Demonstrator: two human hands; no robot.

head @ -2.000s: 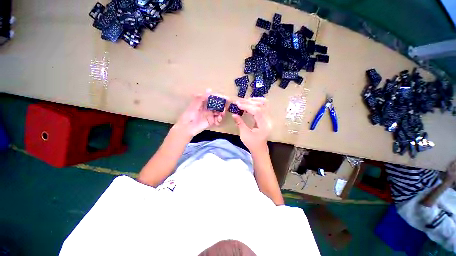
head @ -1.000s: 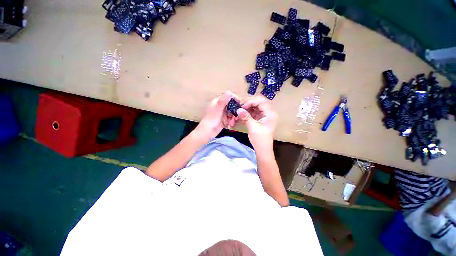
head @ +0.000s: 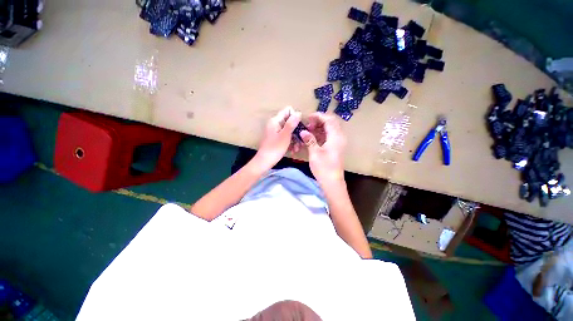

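My left hand (head: 277, 137) and my right hand (head: 325, 142) meet just above the bench's near edge, both gripping a small black plastic unit (head: 299, 130) between the fingers. The fingers cover most of it, so I cannot tell whether it is one part or two joined. A pile of flat black keypad-faced shells (head: 381, 59) lies beyond my right hand. A pile of shinier black parts (head: 532, 138) lies at the right. Another glinting black pile (head: 180, 14) lies at the far left.
Blue-handled nippers (head: 433, 143) lie open on the cardboard-covered bench (head: 220, 75). An open carton (head: 402, 229) is below the bench edge. A red stool (head: 103, 152) stands at the left. A black box-like device (head: 19, 22) sits far left. A person in striped clothing (head: 534, 235) is at the right.
Two seconds ago each hand held a separate black part; now the hands are together around one small black unit. The bench and piles have shifted in the view.
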